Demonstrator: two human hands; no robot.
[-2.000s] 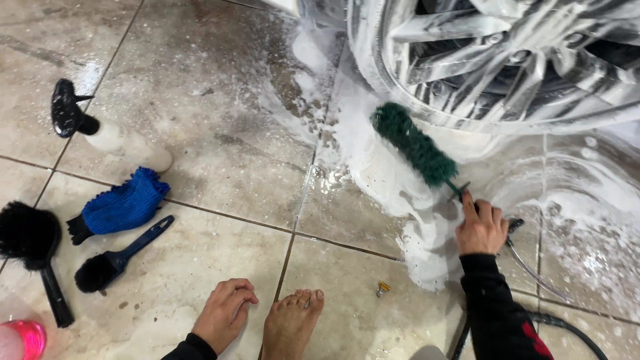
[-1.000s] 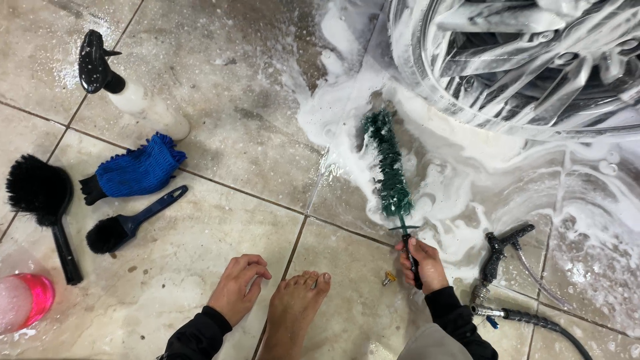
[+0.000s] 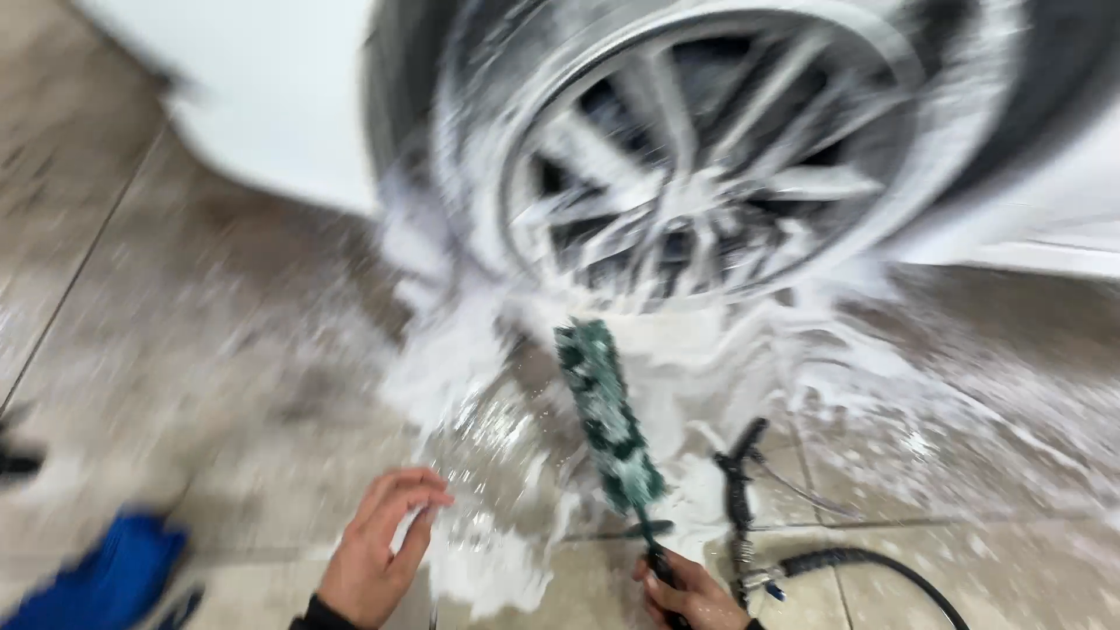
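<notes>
A green wheel brush (image 3: 610, 416) with foam on its bristles is held by its black handle in my right hand (image 3: 691, 591). The brush points up toward the car wheel (image 3: 691, 192), whose spokes are streaked with white foam; its tip lies just below the tyre's lower edge. My left hand (image 3: 389, 542) hangs over the floor to the left of the brush, fingers curled and holding nothing. Foam (image 3: 490, 551) spreads over the tiles between and around the hands.
A black spray gun (image 3: 739, 477) with a black hose (image 3: 875, 560) lies right of my right hand. At the lower left are a blue microfibre mitt or cloth (image 3: 109, 573) and part of a dark brush (image 3: 182, 608). White car bodywork (image 3: 271, 96) flanks the wheel.
The view has shifted up toward the wheel. The brush tip, lying on the foamy floor before, now points at the tyre's bottom. My left hand has lifted from beside the bare foot.
</notes>
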